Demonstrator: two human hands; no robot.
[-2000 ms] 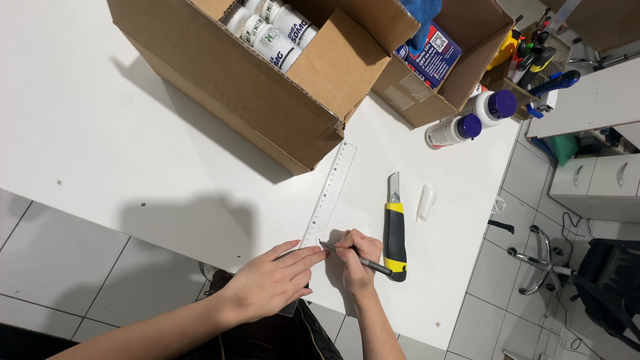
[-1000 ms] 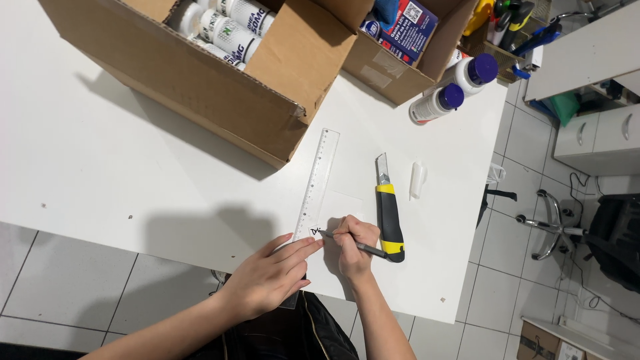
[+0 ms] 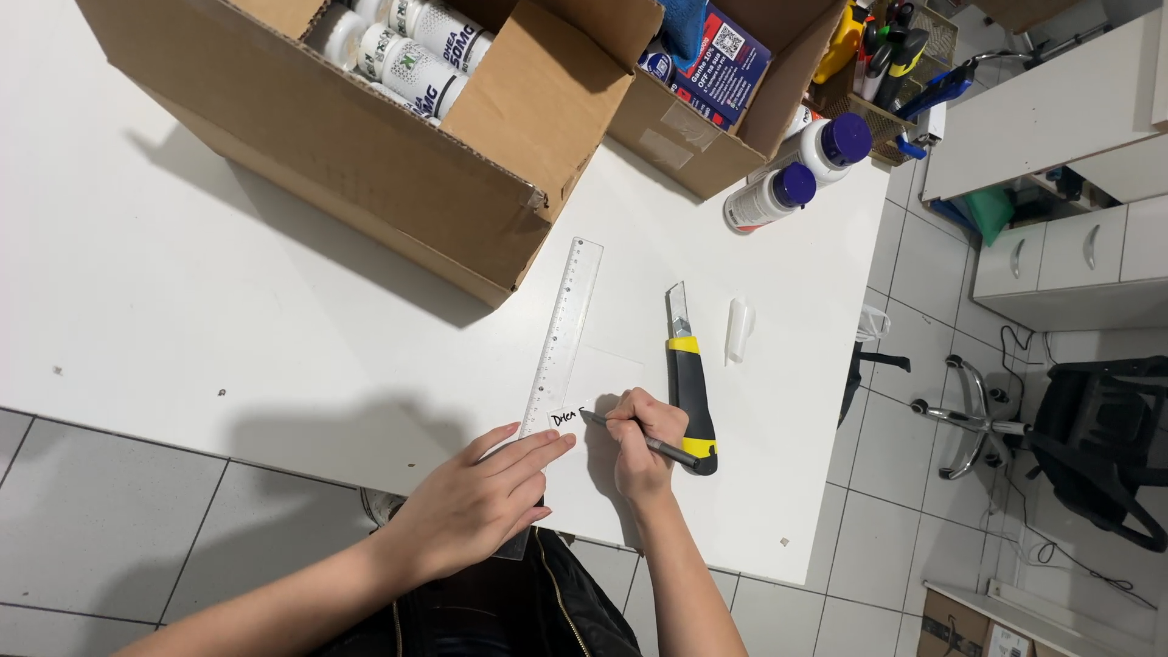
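My right hand grips a dark pen, its tip on a white sheet of paper that bears short black handwriting. My left hand lies flat, fingers slightly apart, its fingertips on the paper and across the lower part of a clear plastic ruler. The ruler lies slanted along the paper's left side. Just right of my right hand lies a black and yellow utility knife with its blade out. A small translucent white piece lies beyond it; I cannot tell what it is.
An open cardboard box of white bottles stands at the back left. Beside it are a smaller carton, two purple-capped bottles and a mesh holder with tools. An office chair stands beyond the table's right edge.
More black writing shows on the paper than one second ago. The pen in my right hand has moved slightly right along the written line. My left hand stays at the ruler.
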